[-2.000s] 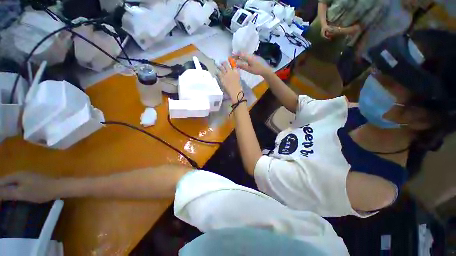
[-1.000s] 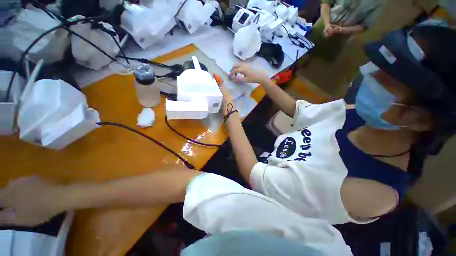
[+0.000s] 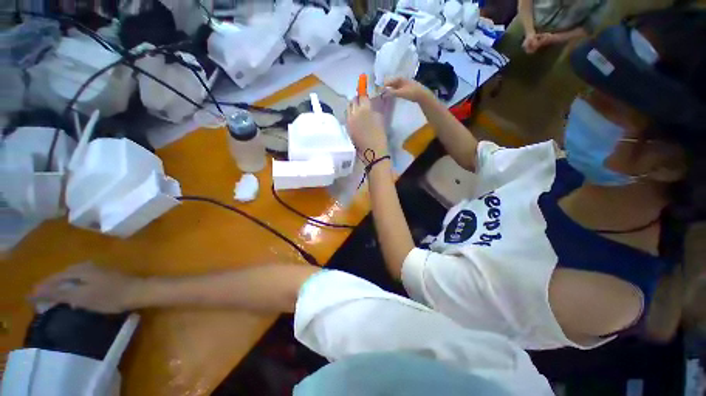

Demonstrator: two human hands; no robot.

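Note:
My right hand (image 3: 87,288) reaches in from the bottom centre, slightly blurred. Its curled fingers press a pale scrap, which looks like a cleaning cloth (image 3: 43,306), on the black head (image 3: 68,331) of a white security camera (image 3: 48,375). That camera lies at the bottom left, cut off by the edge, its white antenna (image 3: 118,344) slanting up. The fingertips are mostly hidden. My left hand is not in view.
A white camera (image 3: 120,186) with a black cable stands at the left. Another camera (image 3: 316,143), a bottle (image 3: 246,143) and a cotton wad (image 3: 246,187) are mid-bench. A masked neighbour (image 3: 495,240) at the right holds an orange-handled tool (image 3: 362,86). More cameras are piled behind.
The view has shifted, so the bench sits further right. My right hand, lower over the camera a second ago, is now on its black head, which has come into sight. The neighbour's orange tool points up.

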